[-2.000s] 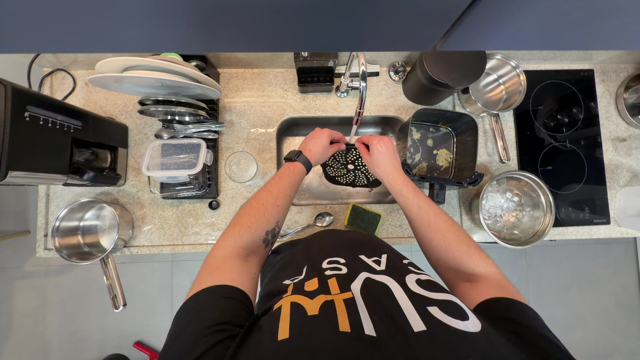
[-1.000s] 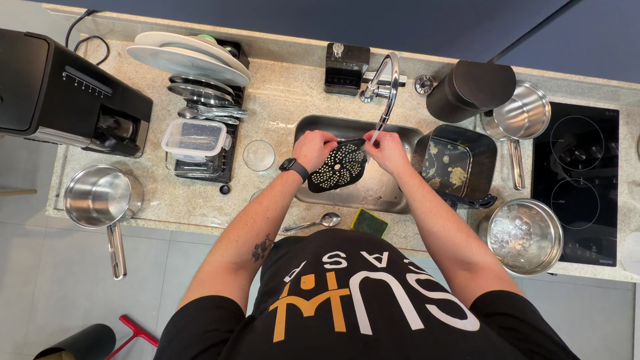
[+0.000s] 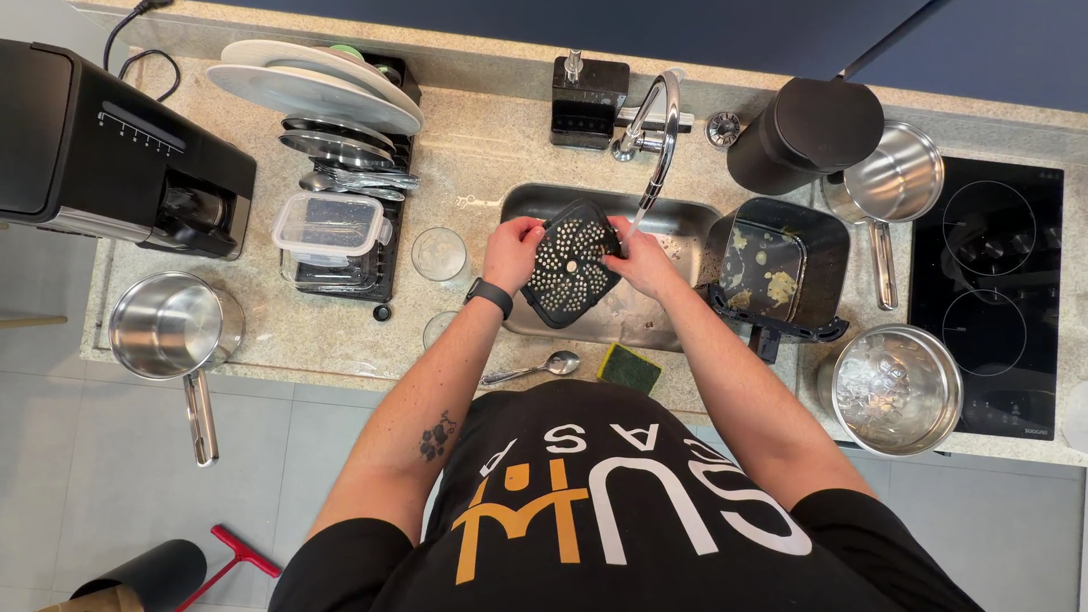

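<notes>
Over the steel sink point(image 3: 629, 327), a black perforated air fryer tray point(image 3: 571, 263) is held tilted between both hands. My left hand point(image 3: 513, 255) grips its left edge, and my right hand point(image 3: 639, 262) grips its right edge. Water runs from the chrome faucet point(image 3: 667, 127) beside my right hand. The soiled black air fryer basket point(image 3: 786, 263) stands at the sink's right edge. A green and yellow sponge point(image 3: 629, 369) and a metal spoon point(image 3: 557, 363) lie on the counter in front of the sink.
Left of the sink are a glass point(image 3: 439, 254), a dish rack point(image 3: 387, 280) with plates and a lidded container point(image 3: 330, 224), a saucepan point(image 3: 167, 326) and a coffee maker point(image 3: 110, 161). Rightward stand a black canister point(image 3: 803, 136), steel pots point(image 3: 897, 389) and a cooktop point(image 3: 986, 289).
The perforated tray has been raised and turned, with its holed face now more toward the view. Both hands stay on it. The view has shifted and tilted.
</notes>
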